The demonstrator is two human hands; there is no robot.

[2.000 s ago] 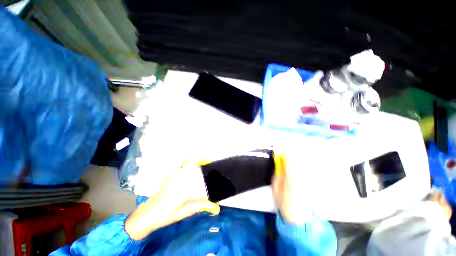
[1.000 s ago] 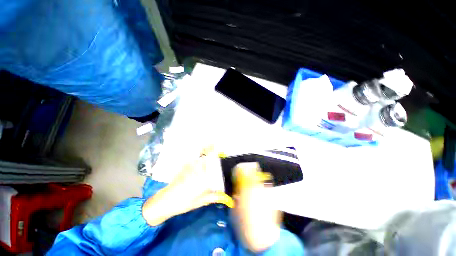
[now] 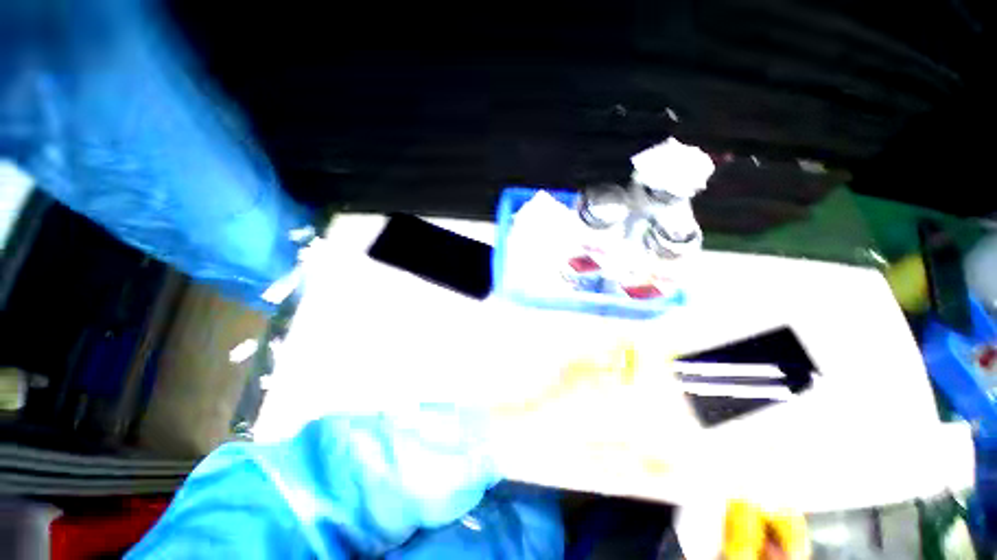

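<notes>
A glossy black screen, or possibly two overlapping (image 3: 749,372), shows at the table's right with white glare stripes across it. My left hand (image 3: 579,394) reaches across the table just left of it, washed out by glare. Its yellow-covered fingertips are near the screen's left edge; whether they touch or grip it cannot be told. My right hand (image 3: 754,531) is cut off at the bottom edge, blurred, with yellow finger covers showing; what it holds is unclear. Another black screen (image 3: 432,255) lies at the far left of the table.
A blue tray (image 3: 590,306) at the table's far side holds white bottles with silvery tops and a white wipe stack. A crumpled wipe (image 3: 672,167) sits on one bottle. Dark layered trays (image 3: 415,109) stand behind. A blue sleeve (image 3: 153,164) is close at left.
My left hand has moved right across the table. My right hand has left the held screen's face and moved down and right to the picture's edge. The camera view has shifted.
</notes>
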